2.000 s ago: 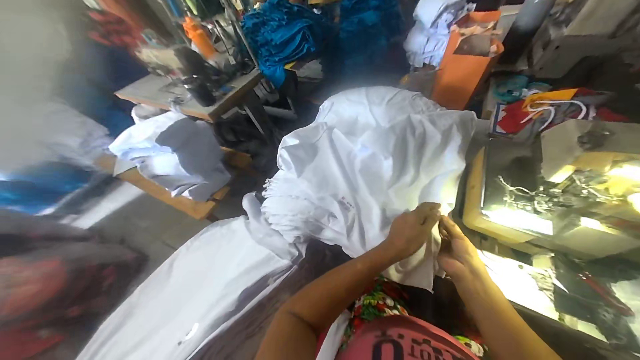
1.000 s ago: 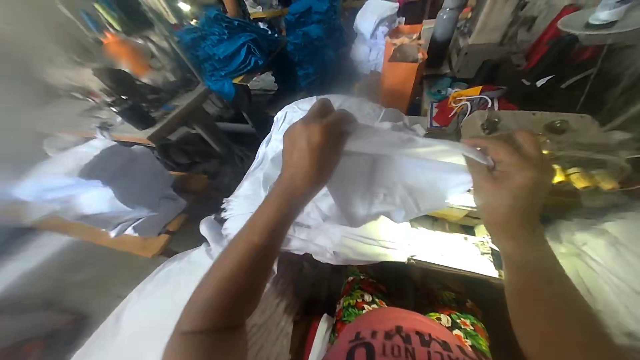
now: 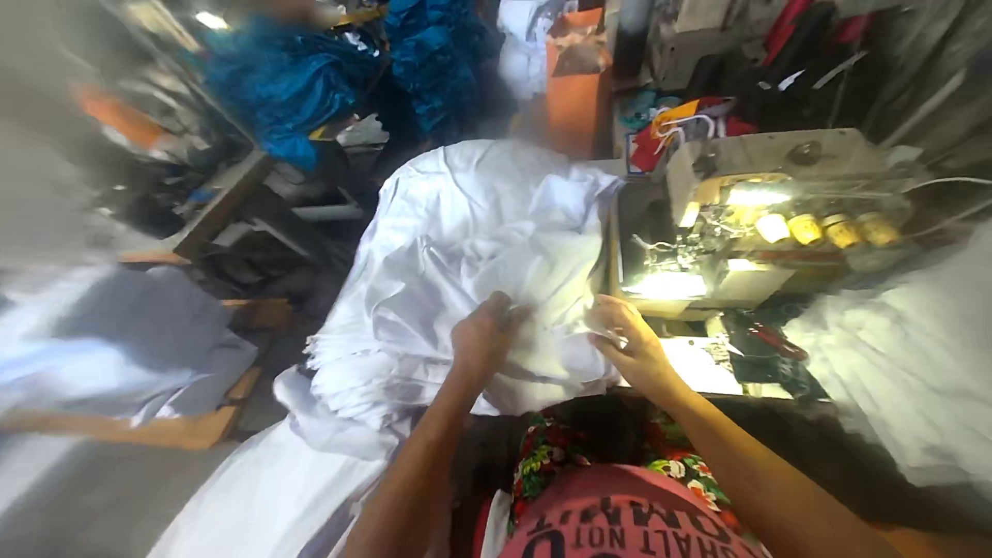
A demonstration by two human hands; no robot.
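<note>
A pile of white fabric (image 3: 465,232) lies in front of me, its gathered layers showing along the left side. My left hand (image 3: 490,329) grips the white cloth near the middle of the pile's front part. At the pile's right edge, my right hand (image 3: 624,337) pinches the same cloth between thumb and fingers. Just right of that hand stands a lit industrial sewing machine (image 3: 806,167) with yellow knobs, its lamp shining on the needle area.
White cloth lies on a low wooden stand (image 3: 194,430) at left and in a heap (image 3: 914,372) at right. Blue fabric (image 3: 310,85) and an orange container (image 3: 577,101) are behind. Scissors with red handles (image 3: 775,341) lie below the machine.
Both hands have come down from the raised, stretched cloth onto the pile and are closer together. The view has shifted slightly.
</note>
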